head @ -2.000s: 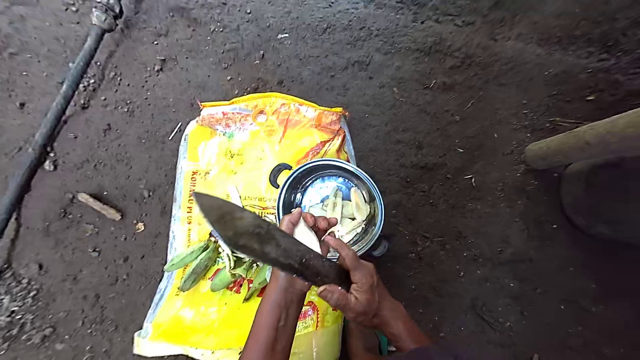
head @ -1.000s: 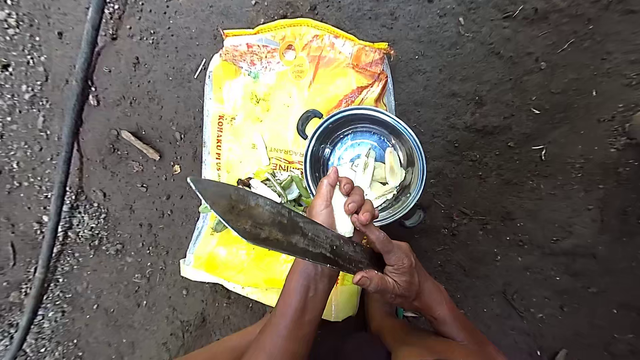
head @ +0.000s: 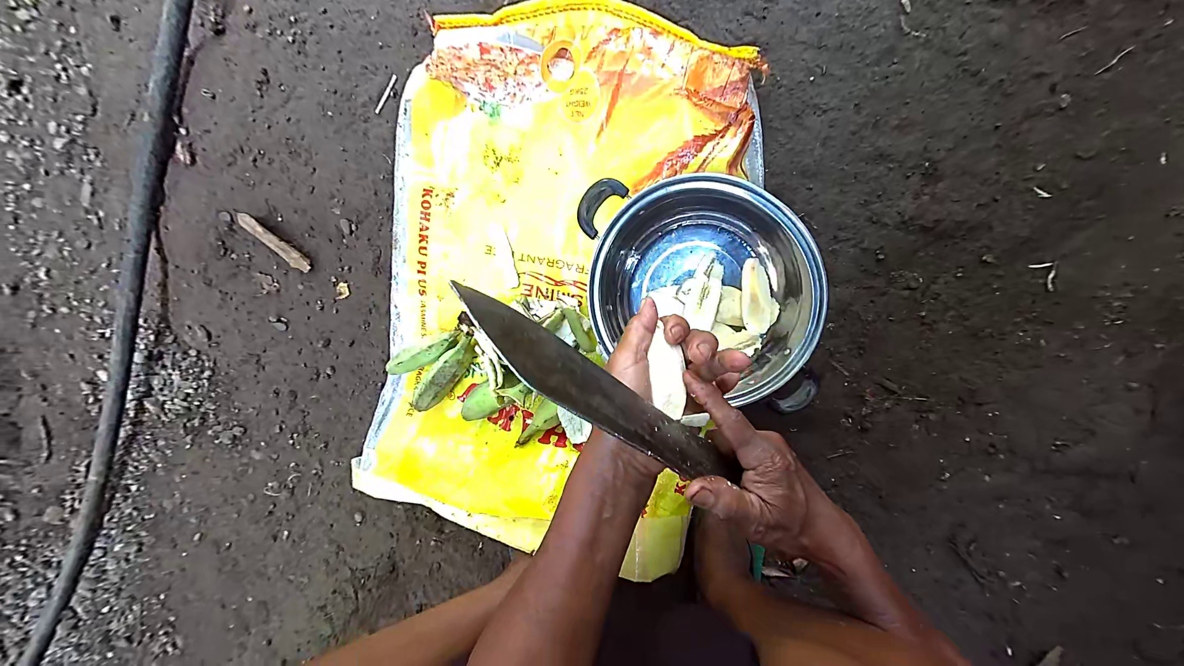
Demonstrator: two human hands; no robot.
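Observation:
My left hand [head: 638,370] holds a peeled green banana [head: 666,370], pale and whole, over the near rim of a metal cooking pot [head: 809,268]. My right hand [head: 763,476] grips the handle end of a large knife with a broad dark blade [head: 583,375]. The blade points up and left, crossing above my left wrist. Inside the pot lie several pale peeled pieces [head: 758,296]. Left of the pot, unpeeled green bananas [head: 444,375] and peels [head: 573,421] rest in a pile, partly hidden by the blade.
A yellow printed sack [head: 462,472] lies flat on the dirt ground under the pot and bananas. One black pot handle [head: 601,203] sticks out to the upper left. A dark hose or pipe [head: 129,305] runs along the far left, and a small stick [head: 273,242] lies near it.
The view has shifted, most of it between the two earlier frames. Both hands stay near the pot's near rim, still with the peeled banana and the knife.

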